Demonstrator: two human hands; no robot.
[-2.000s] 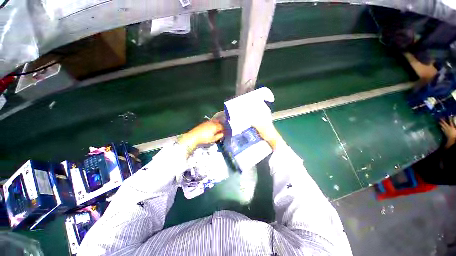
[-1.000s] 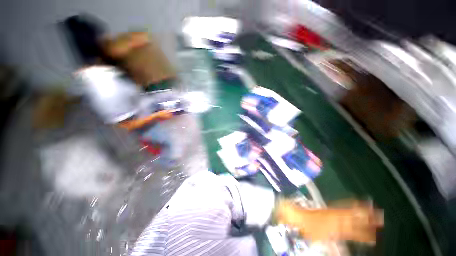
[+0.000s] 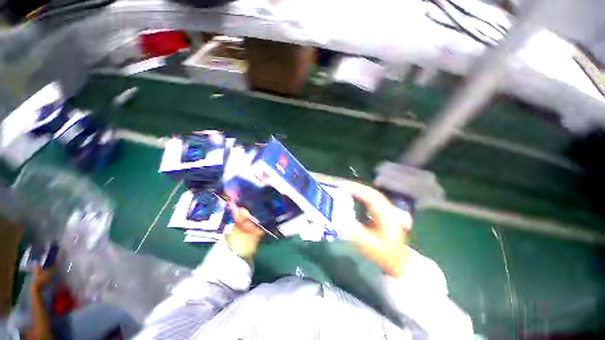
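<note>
A blue and white retail phone box (image 3: 296, 178) is tilted above the green bench, its long blue side facing up. My left hand (image 3: 245, 229) is at the lower left end of the box, fingers against its phone-picture face. My right hand (image 3: 381, 229) is at the right, thumb and fingers curved around a pale, blurred thing beside the box's right end; I cannot tell what it holds. Stacked retail boxes (image 3: 194, 150) stand just left of the held box, partly hidden by it. The sticker sheet (image 3: 345, 211) shows whitish behind my right hand.
More boxes (image 3: 78, 133) stand at far left. Clear plastic (image 3: 89, 219) lies at the left. A pale rail (image 3: 531, 215) and a post (image 3: 458, 109) cross the green bench. A brown carton (image 3: 278, 66) stands beyond. Another person's arm (image 3: 40, 302) shows at lower left.
The view has swung from the bench to the left stacks and partly back. Both my hands are now in front of me, with a tilted box between them. The flap seen raised earlier is no longer clear.
</note>
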